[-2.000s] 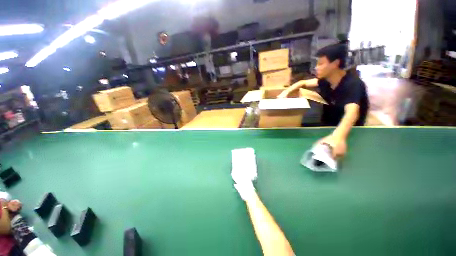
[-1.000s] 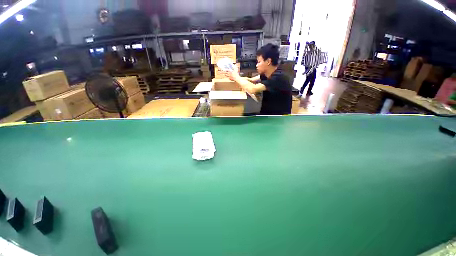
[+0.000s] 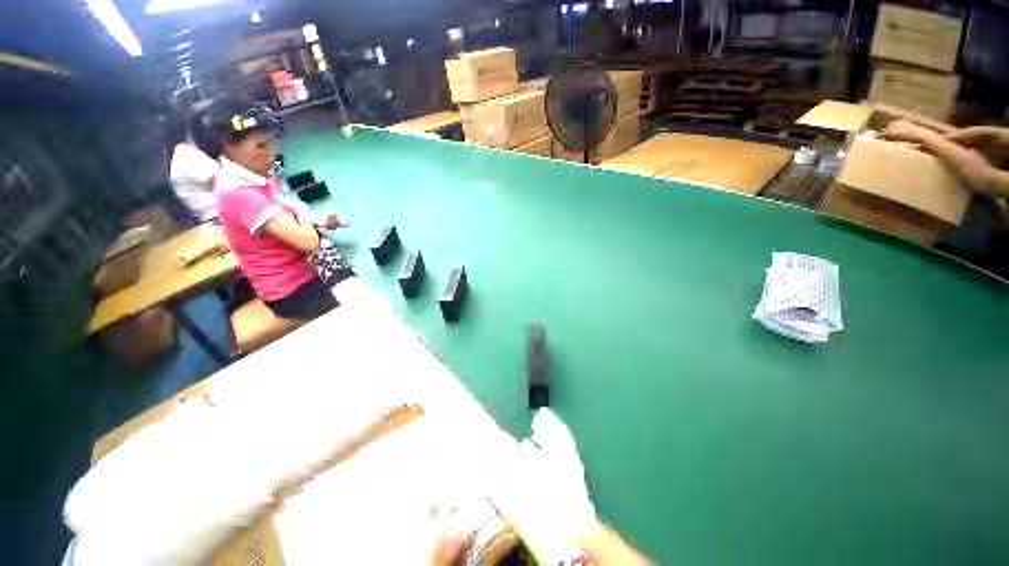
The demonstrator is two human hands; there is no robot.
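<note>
A black unit (image 3: 539,365) lies on the green belt (image 3: 653,442) in front of me. My right hand (image 3: 562,470), in a white glove, reaches in from the bottom with its fingertips close to the unit's near end, not closed on it. My left hand (image 3: 448,540) is blurred and cut off at the bottom edge, by the bright white heap of bubble bags (image 3: 365,365); its grip is unclear. A filled bubble bag (image 3: 801,296) lies on the belt at the right. Three more black units (image 3: 454,294) stand in a spaced row farther left.
A person in a pink shirt (image 3: 252,221) is at the belt's left side, near more black units (image 3: 310,186). Across the belt, another person's arms (image 3: 952,149) reach over an open carton (image 3: 902,182). A fan (image 3: 581,105) and stacked cartons (image 3: 509,116) stand behind.
The view has turned left, bringing the bag heap and the pink-shirted person into sight. Both my hands have come into view, the right one at the near black unit.
</note>
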